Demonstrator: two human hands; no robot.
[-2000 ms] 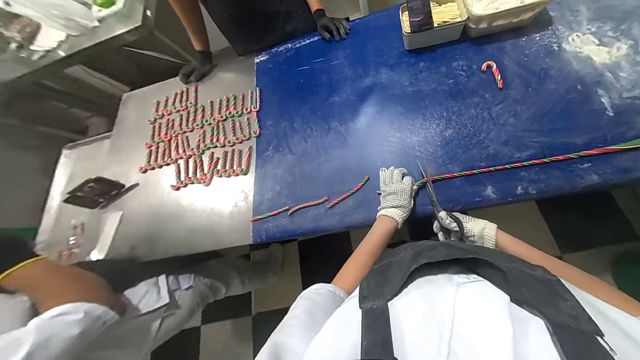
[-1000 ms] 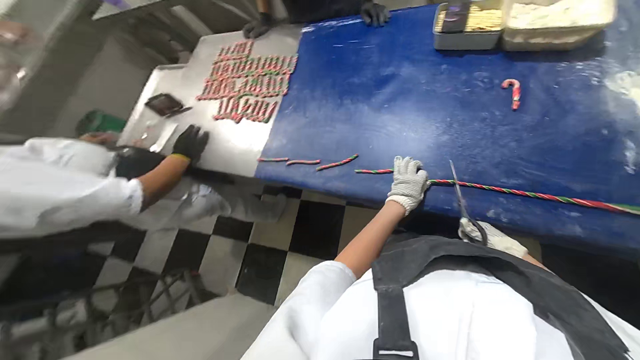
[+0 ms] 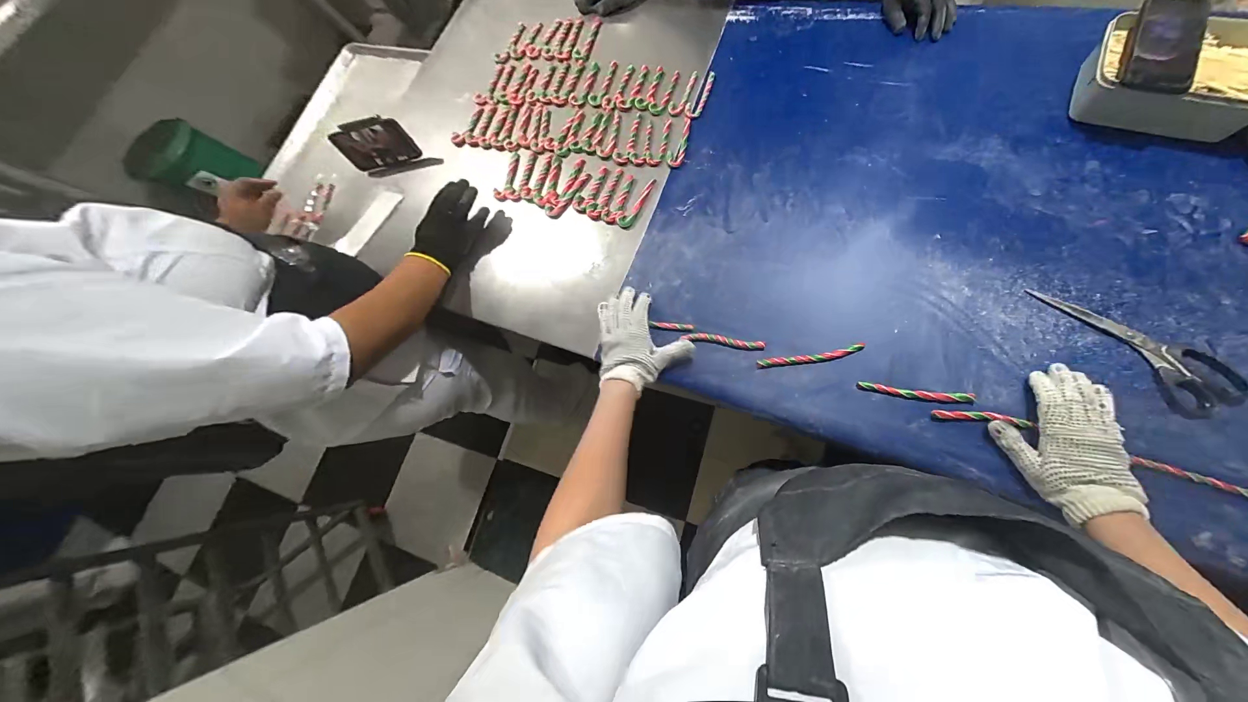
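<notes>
My left hand (image 3: 634, 341), in a white knitted glove, lies spread at the blue table's left edge, its fingers by the end of a short striped candy piece (image 3: 673, 326). My right hand (image 3: 1077, 439), gloved alike, rests flat over the near end of another red-green piece (image 3: 960, 416). Between the hands lie more cut pieces, one curved (image 3: 811, 357) and one nearly straight (image 3: 916, 393). A longer candy rope (image 3: 1189, 475) runs out to the right of my right hand. Scissors (image 3: 1136, 341) lie on the blue surface beyond my right hand, touched by neither hand.
Rows of candy canes (image 3: 595, 88) cover part of the steel table (image 3: 546, 263). A co-worker's black-gloved hand (image 3: 448, 229) rests there, near a propped phone (image 3: 375, 144). Another person's gloved hand (image 3: 919, 17) is at the far edge. A tub (image 3: 1141, 115) stands at upper right.
The scissors, in my right hand before, now lie on the table. My left hand has moved left along the pieces. My right hand is now flat on the candy. One more cut piece lies apart from the rope.
</notes>
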